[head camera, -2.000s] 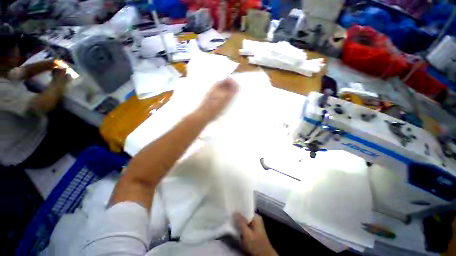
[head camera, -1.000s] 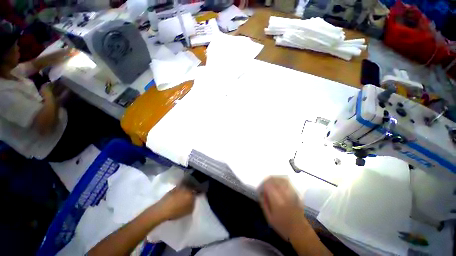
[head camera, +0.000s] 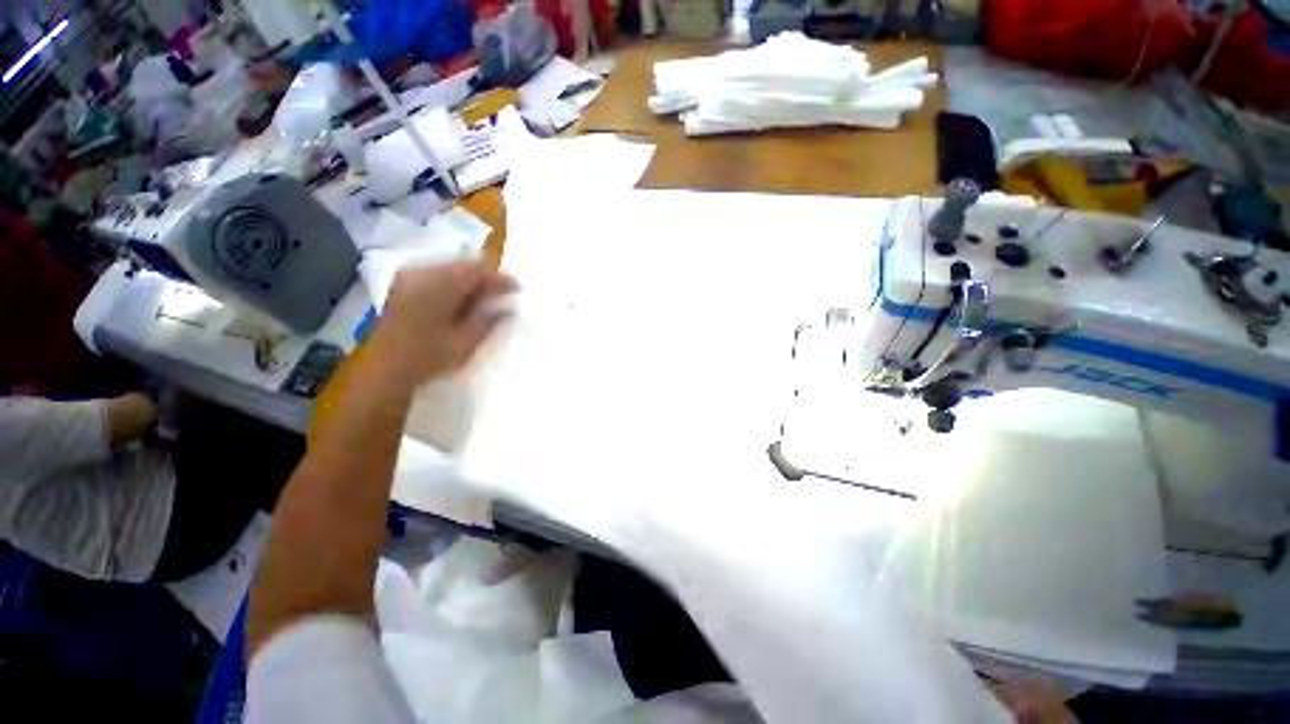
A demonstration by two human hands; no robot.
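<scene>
A white fabric panel point(head camera: 792, 615), blurred and overexposed, runs from the table's left part down to the bottom right. My left hand point(head camera: 442, 314) is closed on its left part, above the table. My right hand point(head camera: 1036, 700) shows only in small part at the bottom edge, at the panel's lower right end; its fingers are mostly hidden. The Jack sewing machine point(head camera: 1089, 333) stands at the right, with its presser foot point(head camera: 920, 403) left of the stacked white panels point(head camera: 1047, 523). Thread snips point(head camera: 1191, 611) lie right of the stack.
White strips point(head camera: 792, 85) lie on the brown table behind. A dark phone-like object point(head camera: 966, 149) lies behind the machine head. Another machine point(head camera: 262, 248) and a person's sleeve point(head camera: 85, 481) are at the left. White pieces point(head camera: 481, 622) hang below the table edge.
My left hand has moved from the pieces below the table up to the table's left side. My right hand has moved right and down. A blurred white panel now spans the front edge.
</scene>
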